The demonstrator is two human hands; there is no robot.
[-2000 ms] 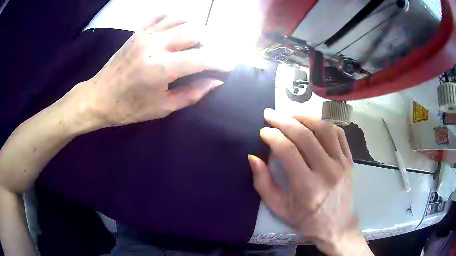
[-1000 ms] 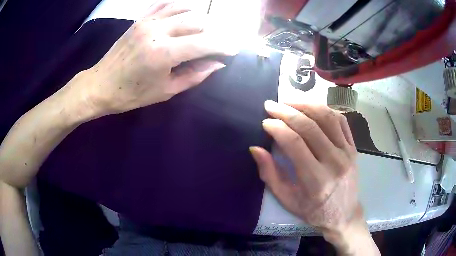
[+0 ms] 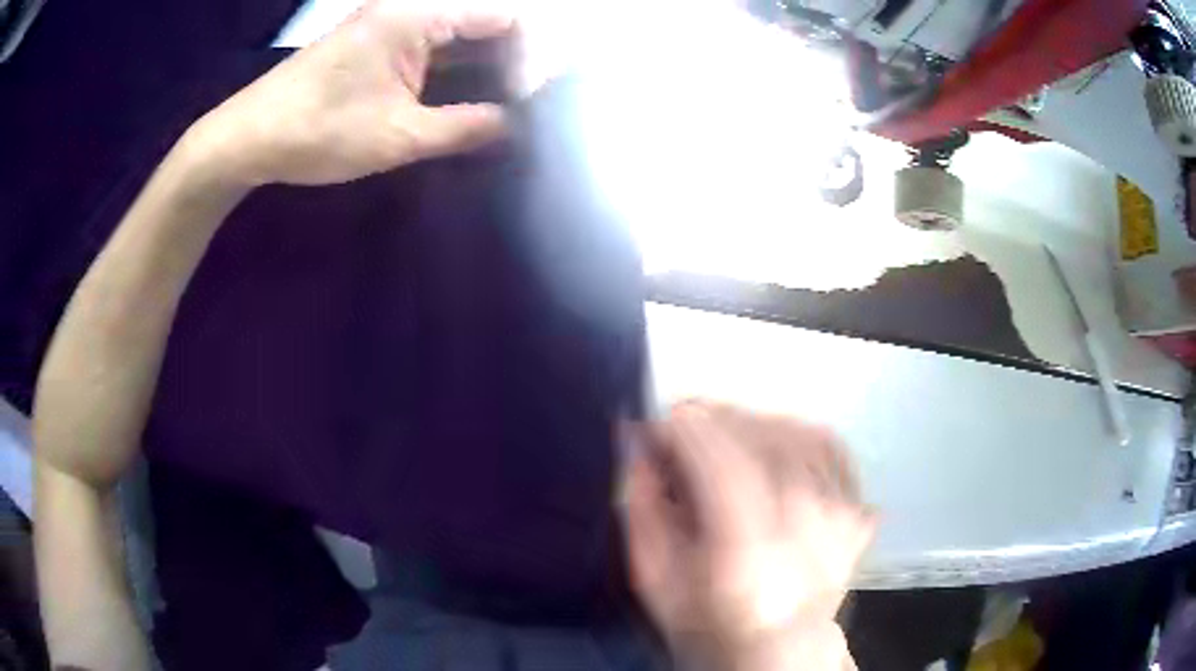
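Observation:
A dark purple fabric panel (image 3: pixel 394 354) lies over the table and hangs toward the lap. My left hand (image 3: pixel 380 98) is on its upper part, with thumb and fingers apart around a fold; the fingertips fade into the lamp glare, so a grip cannot be told. My right hand (image 3: pixel 735 518) is blurred, at the panel's right edge near the table front, fingers curled at the cloth. The sewing machine's red-edged head (image 3: pixel 1010 72) is at the upper right. Glare hides the needle area.
A white pen-like pointed tool (image 3: pixel 1091 347) lies on the machine bed at the right. A ribbed cream knob (image 3: pixel 929 197) is below the head. The bed plate has a jagged dark patch (image 3: pixel 951 308). The white table's front edge (image 3: pixel 997 570) curves along the bottom right.
The cloth's right edge has moved left, away from the needle area. My right hand has moved down toward the table front. My left hand has shifted up and left. The view has shifted.

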